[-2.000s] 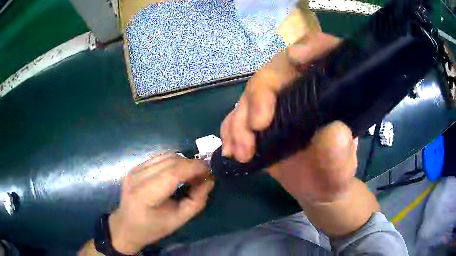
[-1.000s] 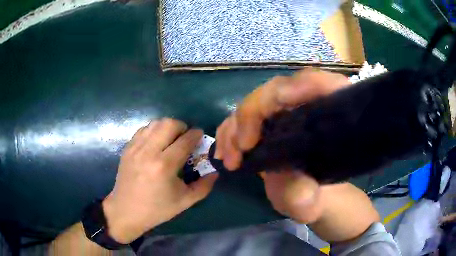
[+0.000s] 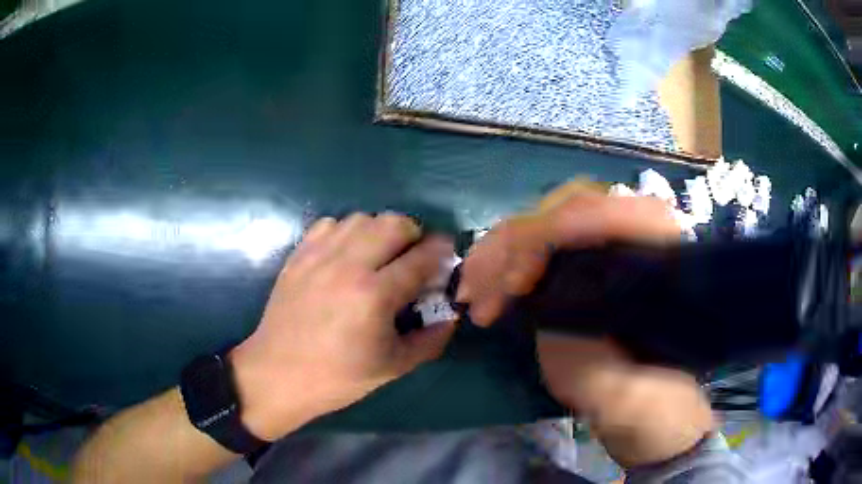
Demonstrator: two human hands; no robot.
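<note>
My left hand (image 3: 345, 307) is shut on a small white plastic housing (image 3: 438, 309), which shows between thumb and fingers and is partly hidden. My right hand (image 3: 567, 255) is shut around a thick black electric screwdriver (image 3: 680, 293), held nearly level and blurred. Its front end is at the housing beside my left fingertips. The bit is hidden by my right fingers, so contact cannot be told. A shallow cardboard carton (image 3: 695, 104) full of tiny silver-blue screws (image 3: 510, 71) lies beyond my hands.
The dark green worktop (image 3: 189, 123) bears a loose cluster of white parts (image 3: 723, 189) at the right beyond the screwdriver. A clear plastic bag (image 3: 662, 38) lies on the screws. A white rail (image 3: 784, 104) runs at the upper right. A blue object (image 3: 783, 386) is at the lower right.
The view has shifted, so the carton sits further right and more white parts show. The screwdriver has swung from a steep slant to nearly level. Both hands keep their holds.
</note>
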